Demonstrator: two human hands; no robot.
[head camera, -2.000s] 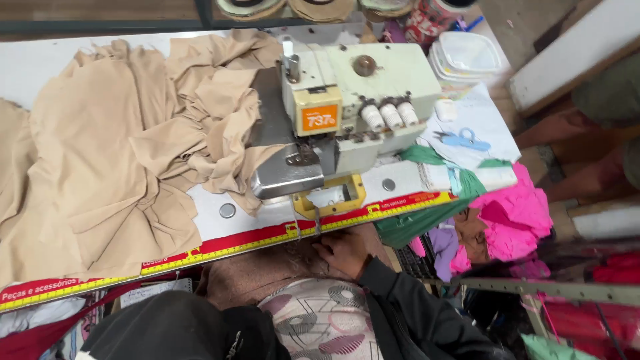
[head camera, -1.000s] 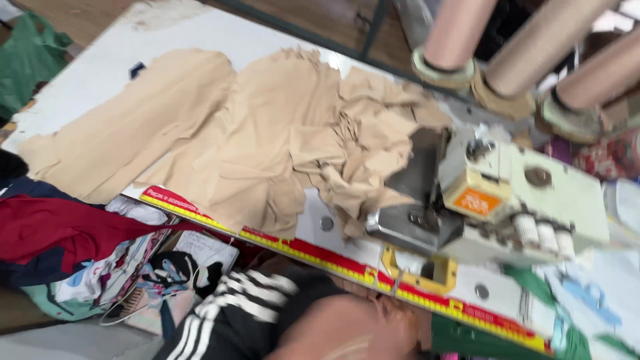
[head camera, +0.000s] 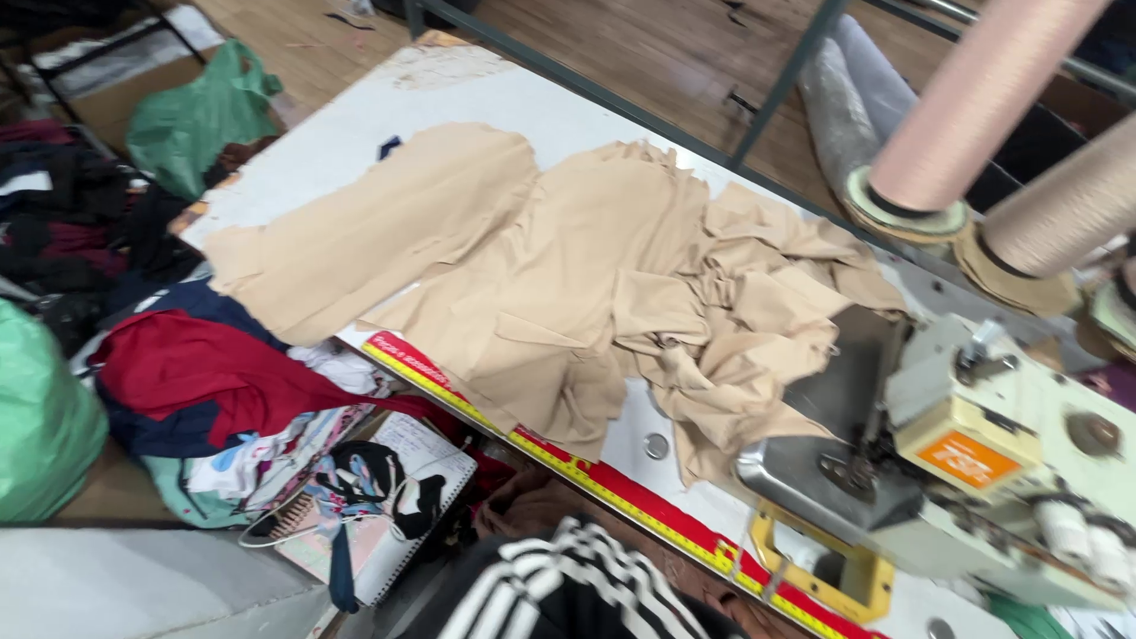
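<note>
Neither of my hands shows; only a black sleeve with white stripes (head camera: 577, 581) reaches in at the bottom edge, below the table's front. Beige fabric pieces (head camera: 541, 266) lie across the white sewing table (head camera: 461, 84), flat at the left and bunched at the right. The bunched part (head camera: 754, 328) reaches the metal plate of an overlock sewing machine (head camera: 976, 444). A red and yellow measuring tape strip (head camera: 550, 457) runs along the front edge, partly under the fabric.
Large thread cones (head camera: 976, 115) stand behind the machine. Left of the table lie piled garments (head camera: 195, 373), a spiral notebook (head camera: 417, 453) with cords and cloth on it, and green plastic bags (head camera: 209, 111). A metal frame (head camera: 612, 89) runs along the table's back edge.
The view has swung left. A hand that rested below the machine two seconds ago, and a blurred one near the front edge one second ago, are both out of sight now.
</note>
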